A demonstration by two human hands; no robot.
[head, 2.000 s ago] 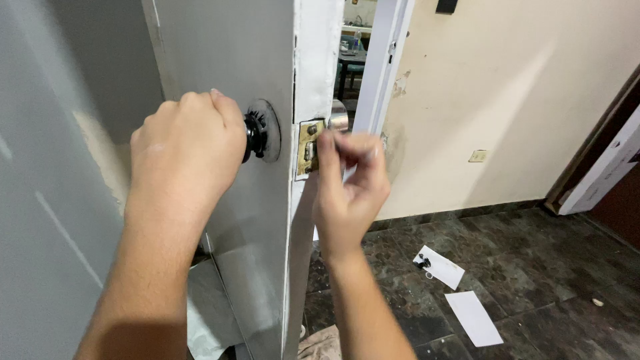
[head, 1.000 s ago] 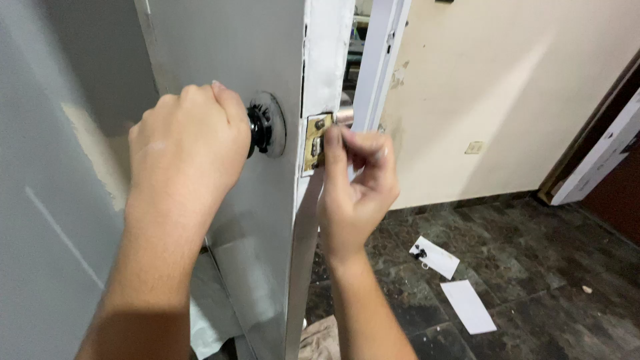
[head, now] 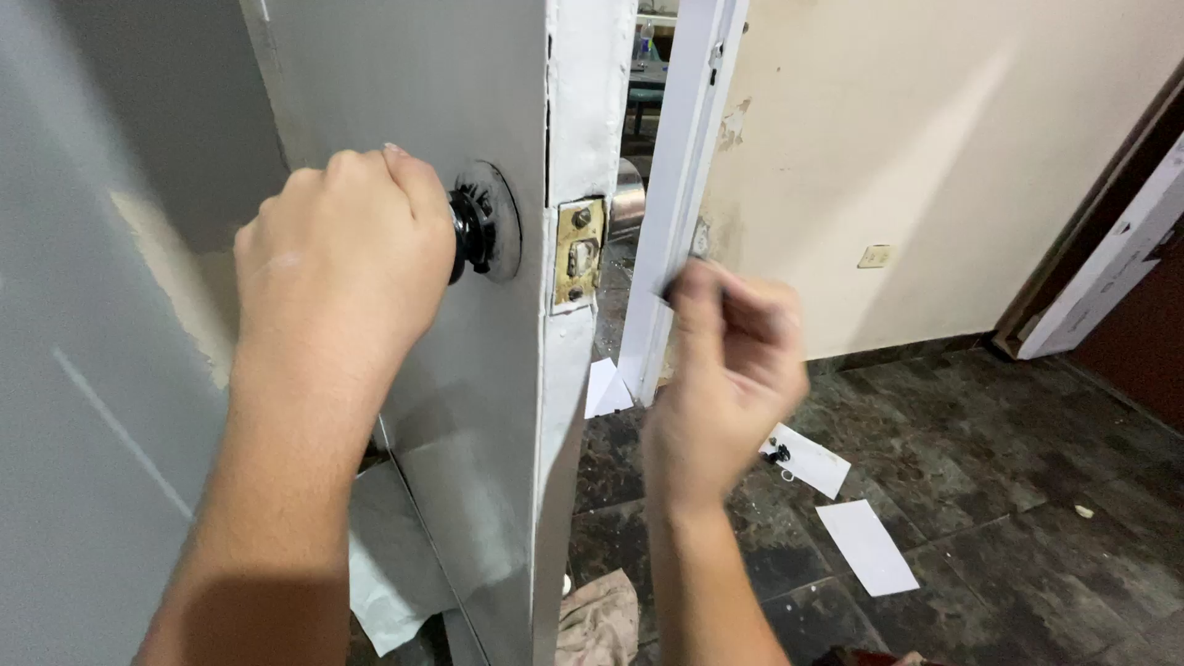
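My left hand [head: 347, 245] is closed around a black door knob [head: 474, 231] on the grey face of the door [head: 462, 370]. Set in the door's white edge is a worn brass latch plate [head: 579, 254] with a screw at top and bottom and the latch between them. A metal knob [head: 627, 199] shows on the far side. To the right of the plate, apart from it, my right hand [head: 731, 342] pinches a small dark object [head: 680, 282] between thumb and fingers; blur hides what it is.
Behind the door edge stands a white door frame [head: 680, 176]. On the dark tiled floor lie a white sheet [head: 868, 548], another sheet [head: 814, 462] with small black parts and a ring, and a crumpled cloth [head: 601, 615]. An outlet [head: 874, 256] sits on the wall.
My right hand has moved away from the latch plate to the right, leaving the plate in full view. My left hand stays on the black knob.
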